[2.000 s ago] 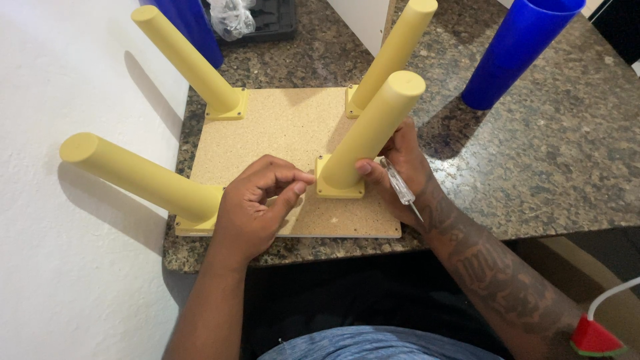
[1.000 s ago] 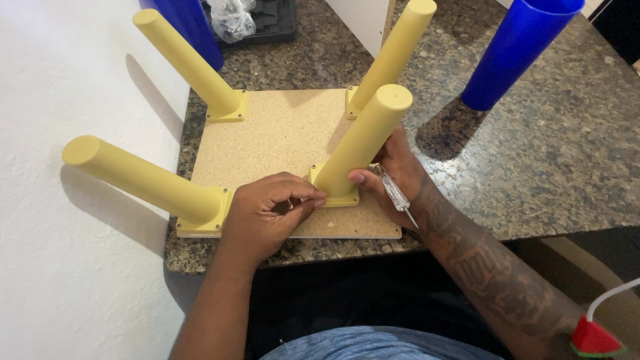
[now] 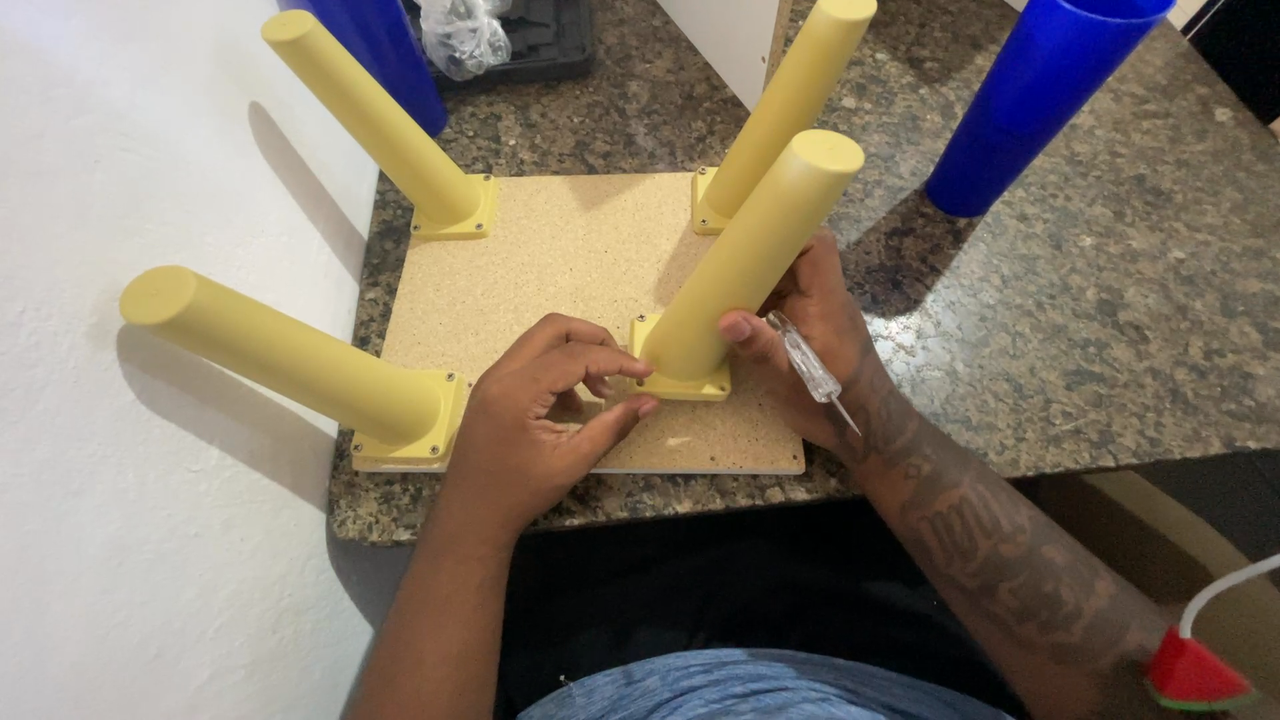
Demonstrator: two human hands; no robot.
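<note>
A particle board panel lies on a granite counter with several yellow legs standing up from it. The near right leg leans to the right, its square flange set in from the board's corner. Around this leg is my right hand, its thumb on the near side; a small screwdriver with a clear handle is tucked in the same hand, tip toward the wrist. My left hand has thumb and forefinger at the flange's left corner; whether a screw is between them cannot be told. The near left leg has screws in its flange.
A white wall borders the counter on the left. A blue tumbler stands at the back right. Behind the board are another blue object, a black tray with a clear plastic bag, and a white panel.
The near right leg has shifted on the board and its tilt has changed. My left hand's thumb and forefinger have moved apart at its flange. My right hand still holds the leg and the screwdriver.
</note>
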